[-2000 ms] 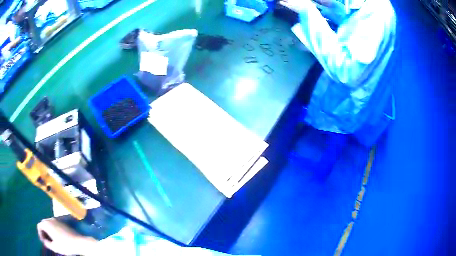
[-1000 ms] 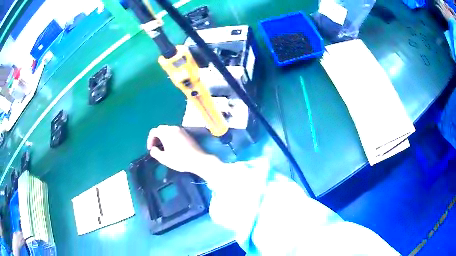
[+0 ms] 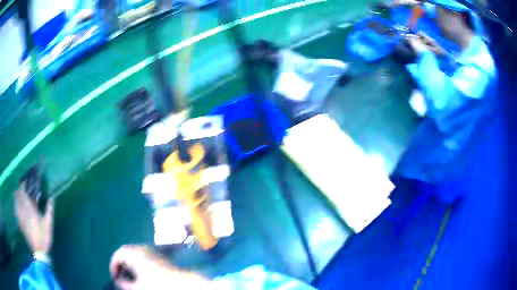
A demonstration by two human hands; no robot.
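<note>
My left hand (image 3: pixel 35 224) is at the far left edge, its fingers apart at the lower end of a black housing (image 3: pixel 35 180). Blur hides whether it grips the housing. My right hand (image 3: pixel 142 269) is at the bottom, curled with thumb and fingers close together; I cannot tell whether it holds something. The yellow electric screwdriver (image 3: pixel 194 195) hangs above and beyond my right hand, in front of the white and grey boxy unit (image 3: pixel 170 224). Neither hand touches the screwdriver.
Another black housing (image 3: pixel 138 109) lies farther along the belt. A blue bin (image 3: pixel 231 116) with dark parts, a cream cardboard stack (image 3: pixel 340 170) and a clear bag (image 3: pixel 309 82) are right of the unit. A coworker in blue (image 3: pixel 453 102) works at upper right.
My view has swung left and up from the fixture, which is out of view now. My left hand has come into view at a housing. My right hand stays curled and appears lower.
</note>
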